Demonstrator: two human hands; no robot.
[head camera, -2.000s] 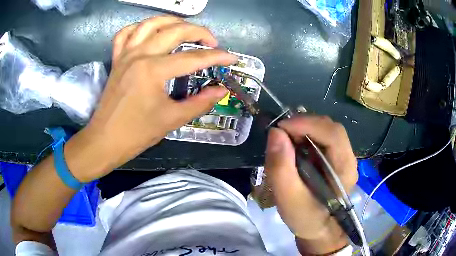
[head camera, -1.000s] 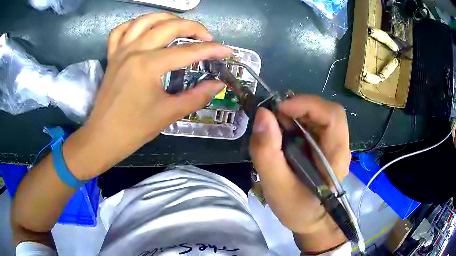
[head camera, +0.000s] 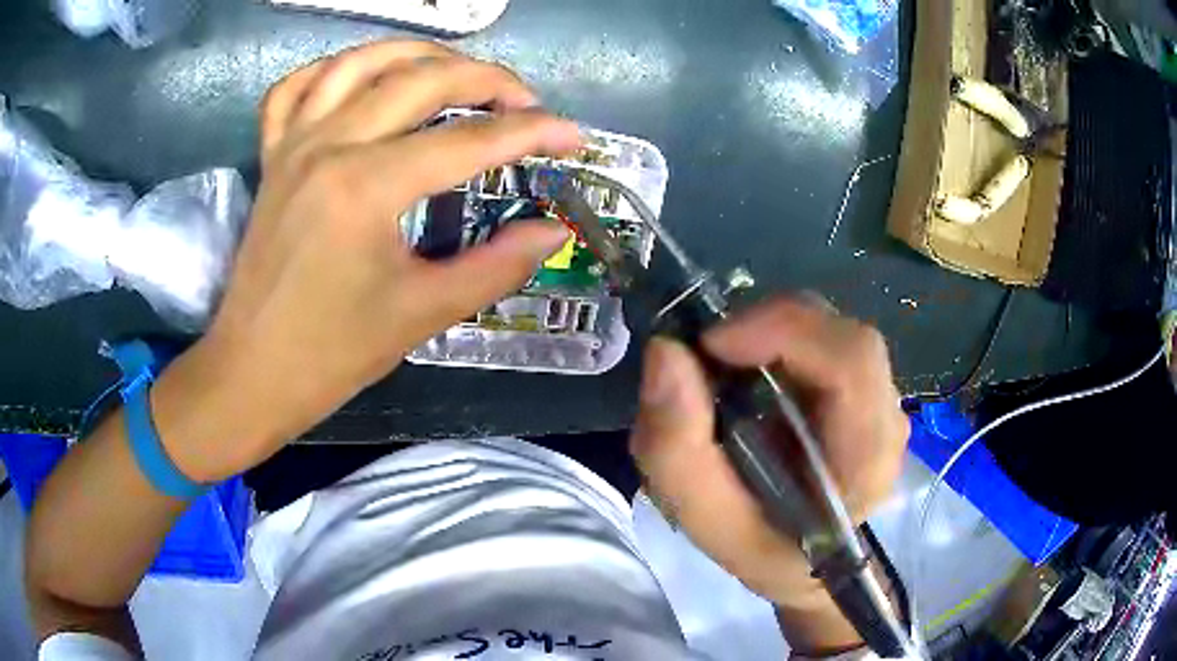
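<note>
The white power strip housing (head camera: 593, 350) lies open on the dark mat, with a green circuit board (head camera: 572, 275) and brass-coloured contact strips inside. My left hand (head camera: 349, 207) covers its left part, thumb and index finger spread around the upper middle of the board; whether they pinch a small part is hard to tell. My right hand (head camera: 781, 452) grips the black soldering iron (head camera: 762, 458). Its tip reaches into the housing between my left fingertips. The metal solder feed tube (head camera: 649, 217) curves along the iron towards the tip.
A crumpled clear plastic bag (head camera: 181, 245) lies left of my left hand. A brown carton (head camera: 914, 207) with cream-handled tools (head camera: 990, 106) stands right. A clear bag of blue parts (head camera: 845, 23) and a white housing piece (head camera: 432, 10) lie at the far side. Blue bins (head camera: 994, 478) sit below the bench edge.
The housing and my left hand appear slightly further left in view. My right hand with the iron has shifted left since two seconds ago. The iron's tip stays at the board between my left fingertips.
</note>
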